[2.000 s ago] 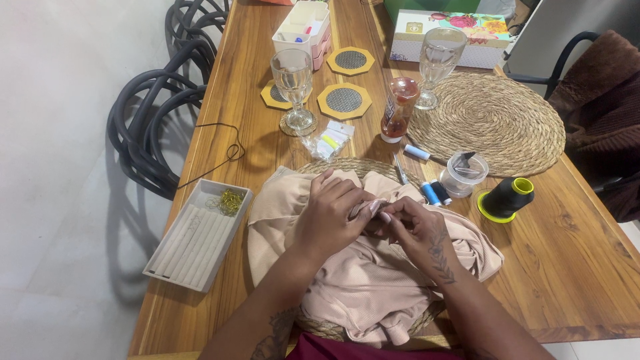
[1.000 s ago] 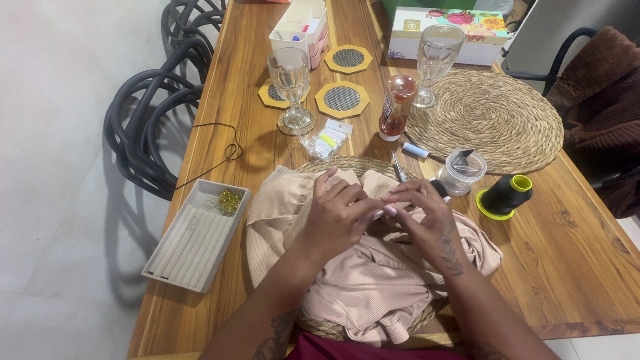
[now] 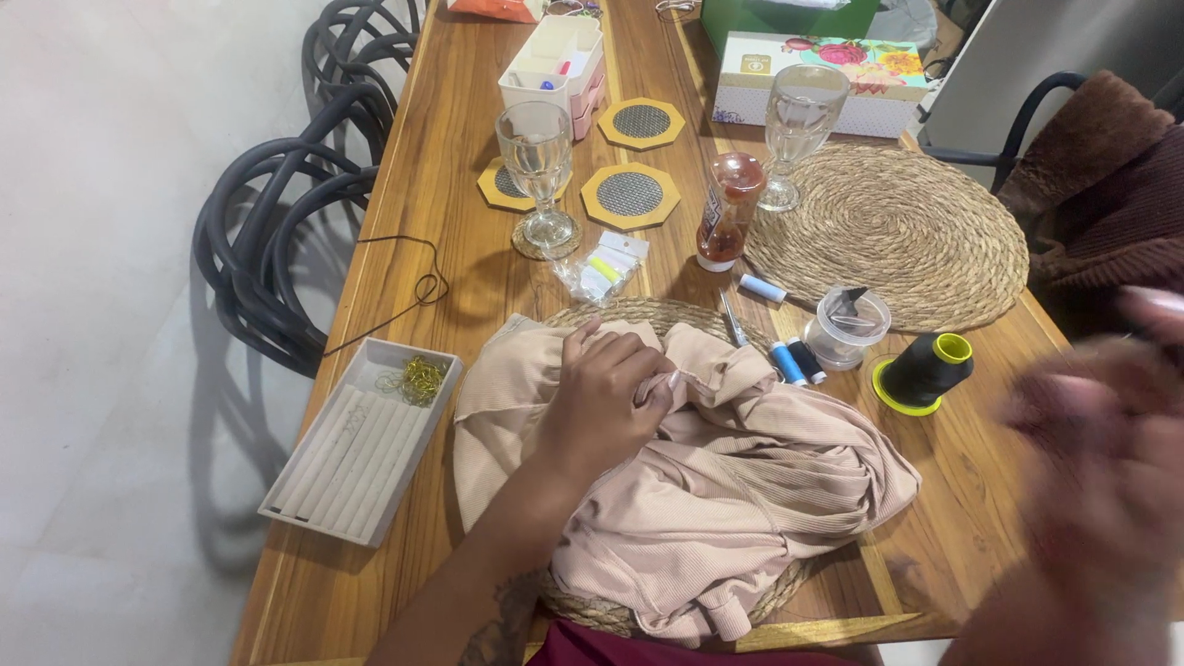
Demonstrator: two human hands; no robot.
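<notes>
A bunched pale pink ribbed garment (image 3: 703, 518) lies on a round woven placemat (image 3: 592, 606). My left hand (image 3: 606, 388) pinches a fold of it between thumb and fingers. My right hand (image 3: 1101, 435) is raised at the right edge, blurred and off the cloth; whether its fingers hold a needle or anything else cannot be seen. Just beyond the cloth lie small scissors (image 3: 733, 319), a blue thread spool (image 3: 788, 363), a dark thread spool (image 3: 807, 360) and a pale blue spool (image 3: 763, 288). A black thread cone (image 3: 923, 372) stands on the right, beside a clear round container (image 3: 846, 328).
Left of the cloth is a grey tray (image 3: 361, 444) with gold pins or chain. Farther back stand two glass goblets (image 3: 535, 162), a red-capped shaker bottle (image 3: 729, 213), octagonal coasters (image 3: 632, 196), a white organizer (image 3: 555, 69) and a floral box (image 3: 819, 83). Another woven placemat (image 3: 893, 231) lies right.
My right hand has left the cloth beside my left hand and swung out to the right, uncovering the blue and dark spools. My left hand has stayed on the garment.
</notes>
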